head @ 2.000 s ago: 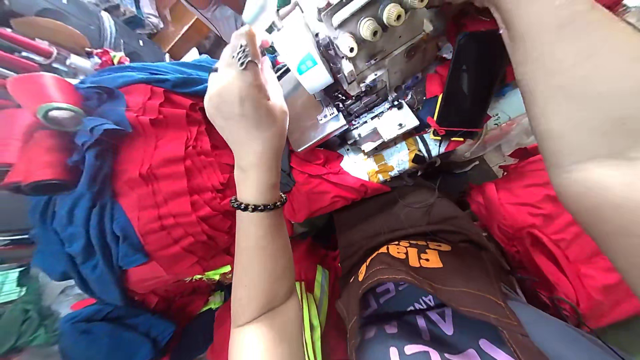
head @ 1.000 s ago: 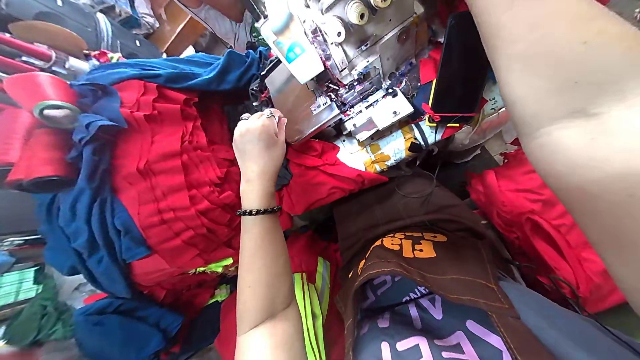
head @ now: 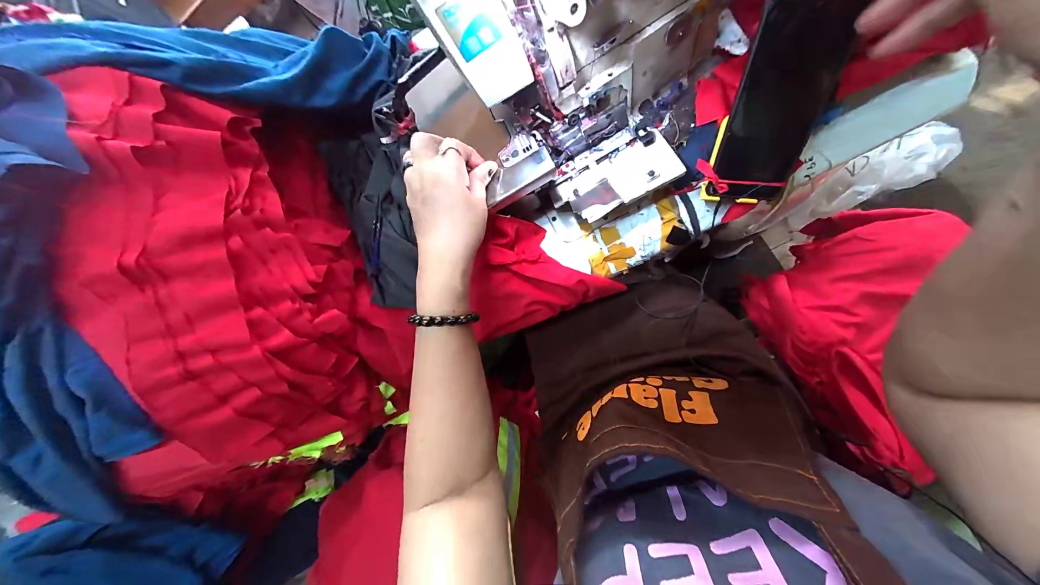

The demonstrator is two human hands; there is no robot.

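My left hand [head: 447, 183], with rings and a dark beaded bracelet, lies at the left edge of the metal plate [head: 520, 175] of an industrial sewing machine [head: 597, 122]. Its fingers are curled, and whether anything is between them cannot be seen. My right hand [head: 914, 24] is at the top right, partly cut off by the frame, its fingers beside the upper edge of a black phone [head: 792, 89] in a yellow-edged case. A red string is tied round the phone's lower end. Red fabric [head: 536, 272] hangs just below the machine plate.
A big pile of layered red fabric pieces [head: 162, 268] and blue cloth [head: 276, 69] fills the left side. A brown apron [head: 650, 349] covers my lap. More red fabric [head: 861, 260] lies at the right, under a clear plastic bag [head: 902, 162].
My left hand has come down from above the machine's left side to its plate. My right hand, out of sight in the frame from one second ago, now shows by the phone.
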